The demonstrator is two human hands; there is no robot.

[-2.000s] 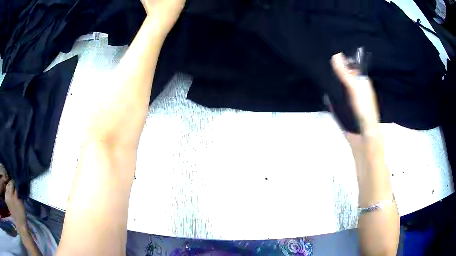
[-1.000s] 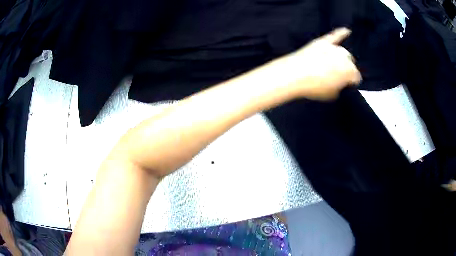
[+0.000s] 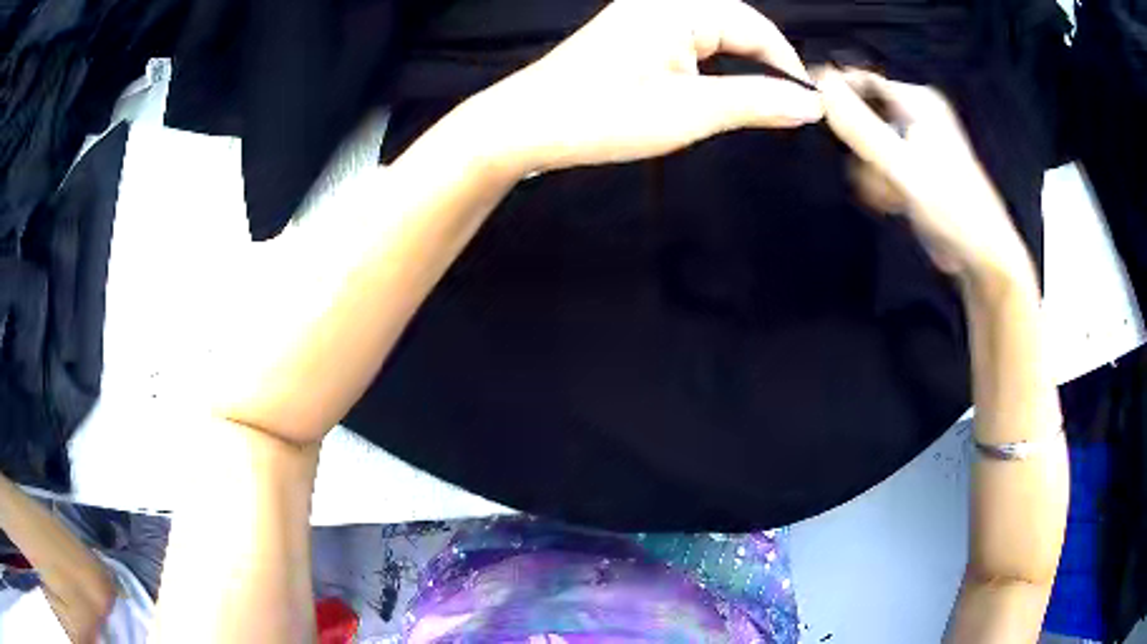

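Note:
A large black garment piece (image 3: 654, 340) hangs spread over the table's near edge towards my body. My left hand (image 3: 704, 76) reaches in from the left and pinches the black cloth between thumb and fingers at the upper middle. My right hand (image 3: 899, 157), slightly blurred, meets it there, fingertips touching or nearly touching the left ones. Dark thread snips seem partly hidden among the right fingers; their blades cannot be made out. Any thread at the fingertips is too fine to tell.
The white tabletop (image 3: 176, 315) shows at left and right. Crumpled black garments (image 3: 50, 302) lie at left, along the far side and at right. Another person's arm (image 3: 57, 560) is at lower left. A red object (image 3: 336, 623) and blue plastic (image 3: 1079, 541) show below the table.
A black piece now spreads across the table front, where white tabletop showed before. My right hand has come in from the right edge to meet my left hand, which now pinches the cloth.

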